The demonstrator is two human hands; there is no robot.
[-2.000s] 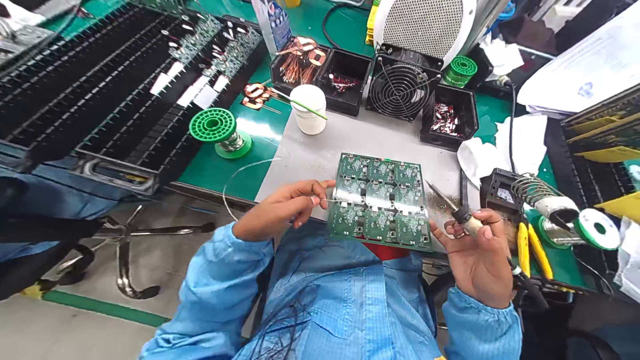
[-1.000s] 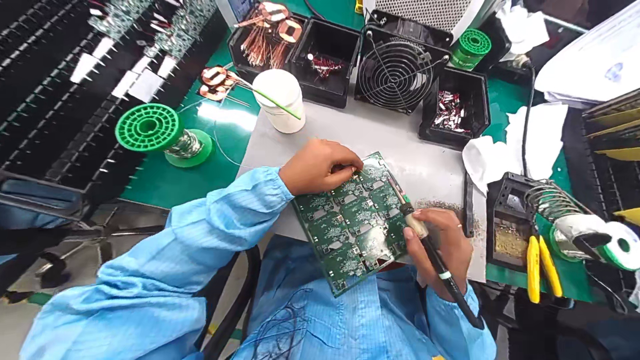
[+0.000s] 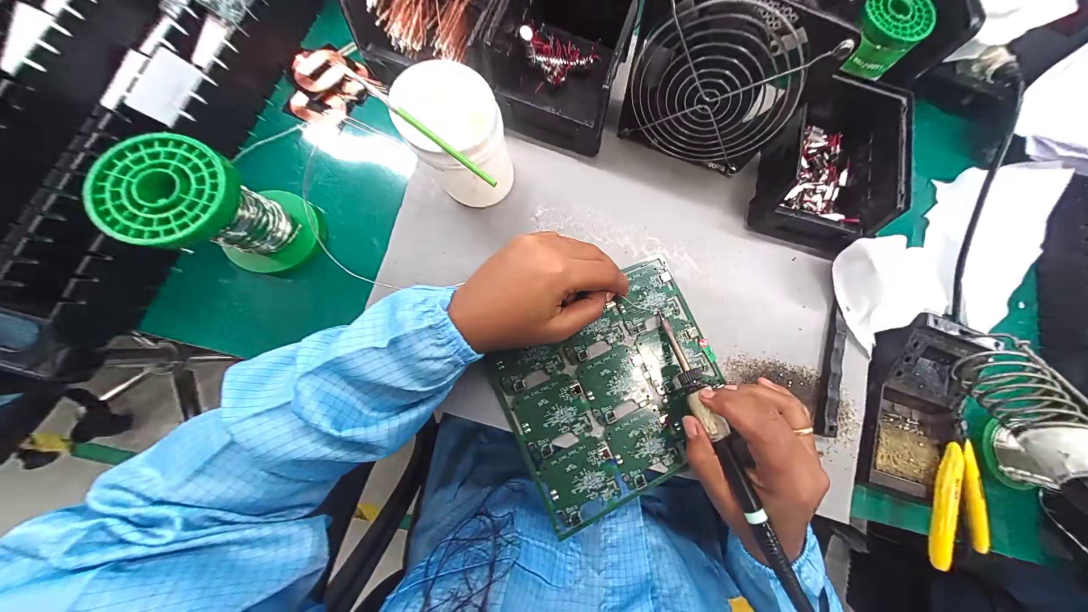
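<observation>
A green printed circuit board panel [image 3: 595, 399] lies slanted on the grey mat, its lower end over my lap. My right hand [image 3: 761, 450] is closed round the handle of a soldering iron [image 3: 677, 348], whose tip is at the upper right part of the board. Over the board's upper left edge, my left hand [image 3: 544, 293] pinches thin solder wire [image 3: 353, 274] between thumb and fingers, its end close to the iron's tip. The wire runs back toward a green solder spool [image 3: 263, 223] at the left.
Behind the board stand a white bottle [image 3: 463, 161] with a green stick, a black fan [image 3: 718, 85] and black bins of small parts [image 3: 837, 204]. On the right are a soldering iron stand [image 3: 905, 425], yellow-handled tool [image 3: 956, 501] and white cloth [image 3: 901, 280]. Black racks [image 3: 51, 170] fill the left.
The board has turned from square-on to slanted. My left hand has moved from its left side to its upper edge, and my right hand has brought the iron over the board. The view has moved closer.
</observation>
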